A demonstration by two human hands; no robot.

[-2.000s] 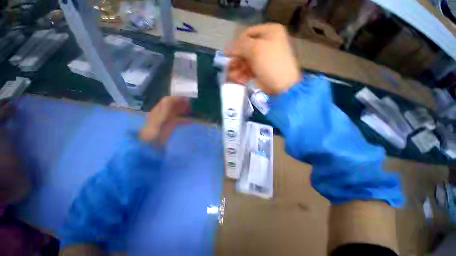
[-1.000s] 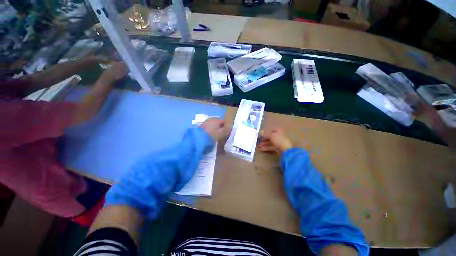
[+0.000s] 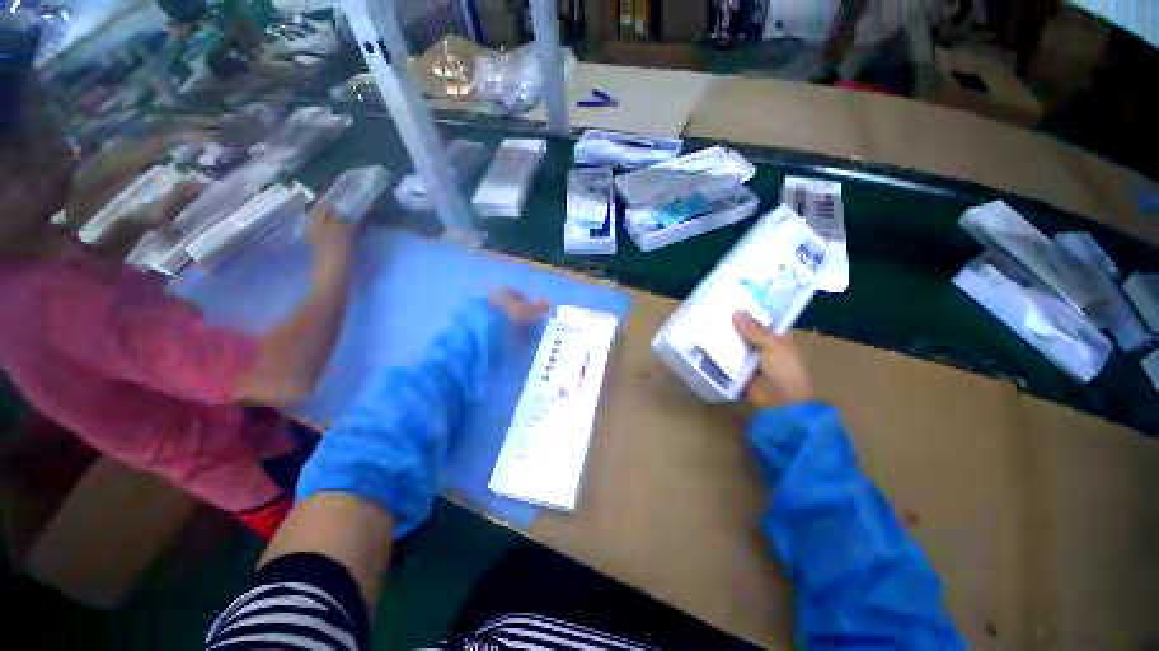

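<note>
My right hand (image 3: 773,360) holds a filled clear plastic tray (image 3: 747,303) tilted above the cardboard, thumb on its top face. Pale and light-blue contents and dark print show through the tray. A long white printed box (image 3: 555,407) lies flat on the right edge of the blue mat (image 3: 404,305), its face bright with glare. My left hand (image 3: 515,307) is at the box's upper left corner, fingers partly bent and blurred. Whether it touches the box I cannot tell.
The green conveyor (image 3: 890,254) behind carries several filled trays (image 3: 686,197) and white boxes (image 3: 511,177). A white upright (image 3: 413,127) stands at the mat's back edge. A co-worker's pink sleeve (image 3: 140,343) and arm reach over the mat from the left. Brown cardboard (image 3: 890,445) covers the bench at right.
My right hand has taken hold of the tray and lifted it to the right. My left hand has moved off the tray's side to the box's upper end. The co-worker's arm has moved further over the mat.
</note>
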